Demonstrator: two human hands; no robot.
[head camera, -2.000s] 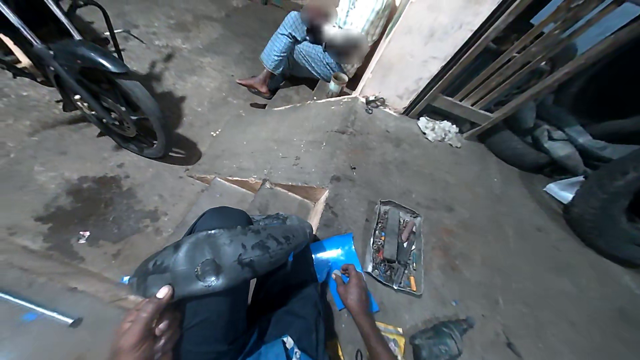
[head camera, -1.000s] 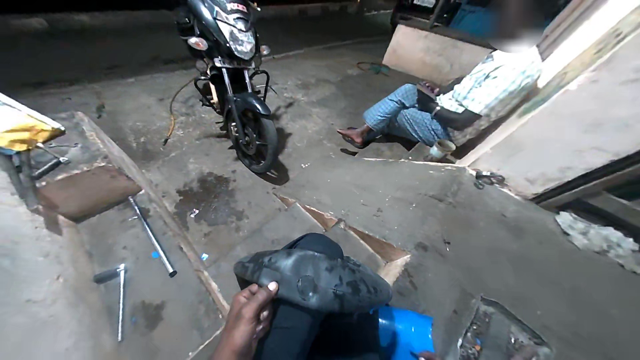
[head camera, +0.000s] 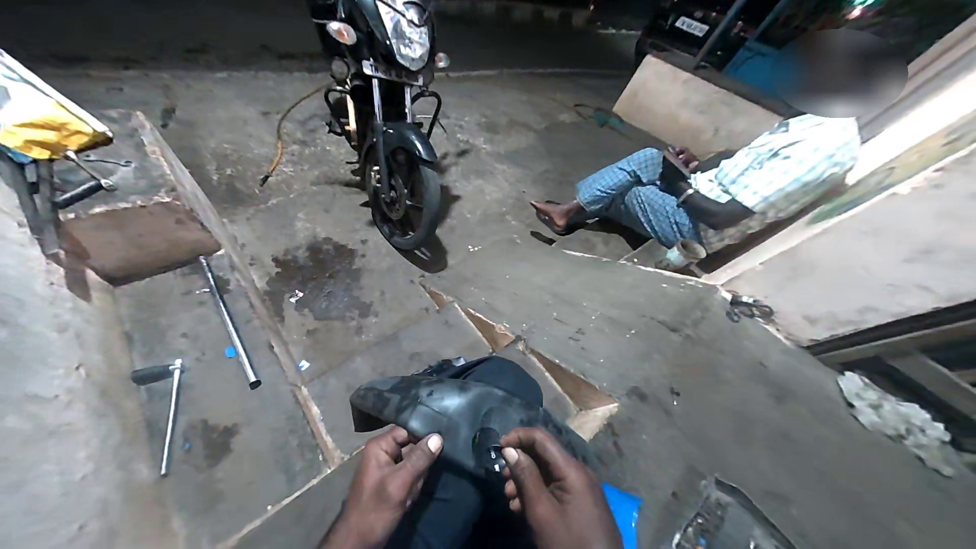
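Note:
A black rubber inner tube (head camera: 450, 404) lies across my knee, with a dark round patch (head camera: 486, 441) on its upper face. My left hand (head camera: 393, 476) pinches the tube's near edge between thumb and fingers. At the patch, the thumb and fingertips of my right hand (head camera: 549, 480) are closed on its edge or on a small dark piece with pale marks; which of these cannot be told. Part of a blue sheet (head camera: 624, 515) shows beside my right wrist.
A metal tray (head camera: 724, 518) of small items sits at the lower right. Metal bars (head camera: 229, 324) and a handled tool (head camera: 171, 419) lie at left. A motorcycle (head camera: 400, 152) stands ahead. A seated person (head camera: 732, 183) is near a cup (head camera: 682, 253) and the step edge.
My right hand has come from the blue sheet onto the tube, beside my left hand. The left hand keeps its hold on the tube. The view has swung left and up since the oldest frame.

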